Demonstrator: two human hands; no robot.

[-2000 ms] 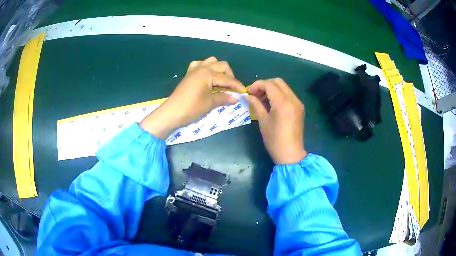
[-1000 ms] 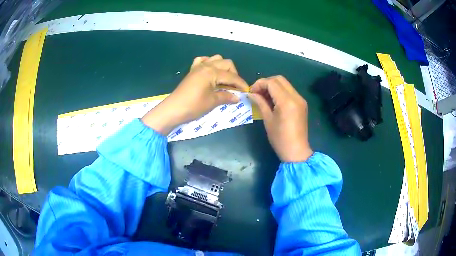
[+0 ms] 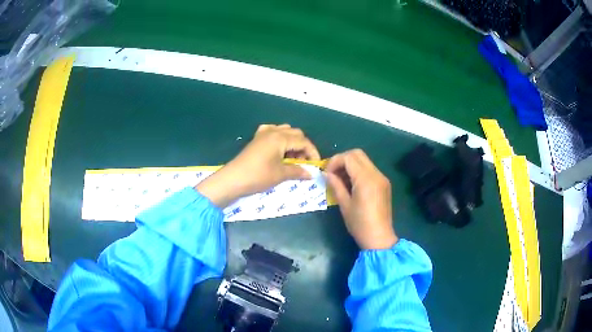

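Note:
A long white adhesive tape sheet (image 3: 123,198) with blue print and a yellow top edge lies on the green table. My left hand (image 3: 269,159) rests over its right part, fingertips pinching its upper edge. My right hand (image 3: 360,191) has thumb and forefinger closed on the sheet's upper right corner, close beside the left fingertips. Whether a strip is separated there is hidden by the fingers. A black plastic part (image 3: 253,295) lies below the sheet, its ribbed end towards me and cut off by the lower frame edge.
More black parts (image 3: 448,185) lie piled at the right. Spare tape sheets (image 3: 522,240) fan along the right table edge. A yellow strip (image 3: 40,162) lies at the left, a clear plastic bag (image 3: 39,52) at the upper left. A blue cloth (image 3: 519,91) hangs at the upper right.
The camera view has shifted, so the table things sit lower in the picture. Both hands keep pinching at the sheet's upper right edge, where a yellow edge now shows more between them.

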